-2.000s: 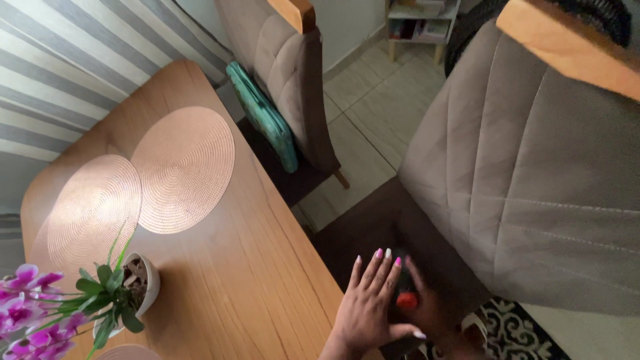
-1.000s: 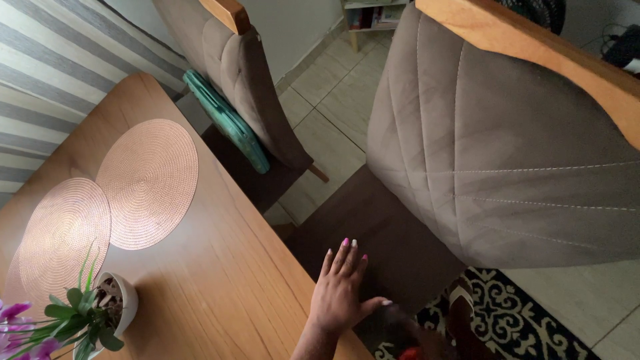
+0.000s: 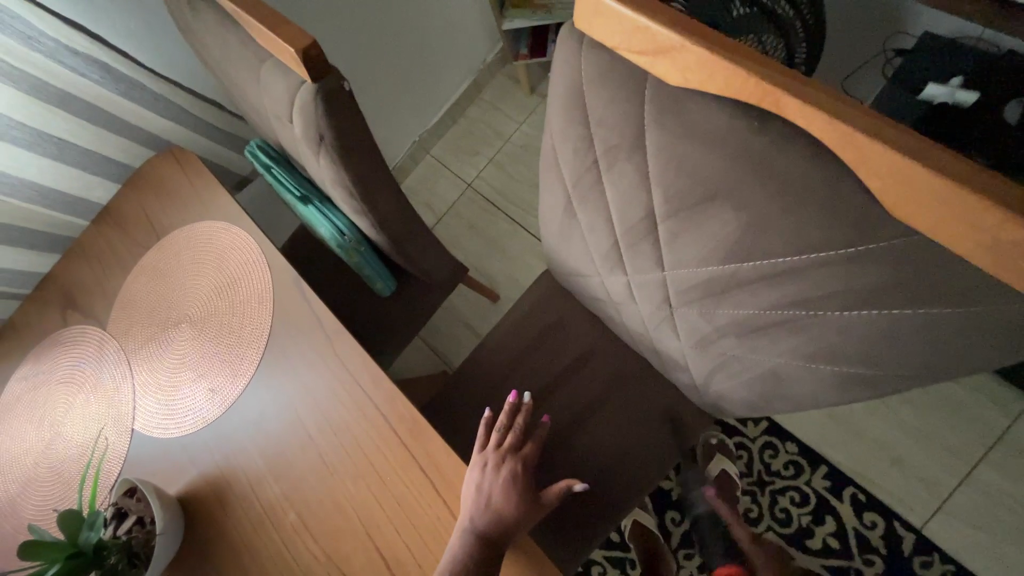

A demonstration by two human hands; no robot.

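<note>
My left hand (image 3: 508,472) is spread, with its fingers apart, over the dark brown seat (image 3: 592,400) of the near chair, beside the wooden table's edge; whether it touches the seat is unclear. At the lower right, my right hand (image 3: 748,532) is blurred and grips a dark handheld tool (image 3: 700,512) with a red part. The tool's kind cannot be told. Its dark end points up toward the seat's right edge. The chair's grey-brown quilted backrest (image 3: 720,240) rises above, topped by an orange-toned wooden rail (image 3: 768,104).
The wooden table (image 3: 320,448) bears round woven placemats (image 3: 192,328) and a potted plant (image 3: 160,520). A second chair (image 3: 352,160) holds a teal case (image 3: 320,216). Below are sandalled feet (image 3: 720,468) on a patterned rug (image 3: 784,488). A fan (image 3: 788,32) stands behind.
My hands were close together over the seat two seconds ago; now they are apart, with my right hand and the dark tool near the seat's right side. The view has shifted right.
</note>
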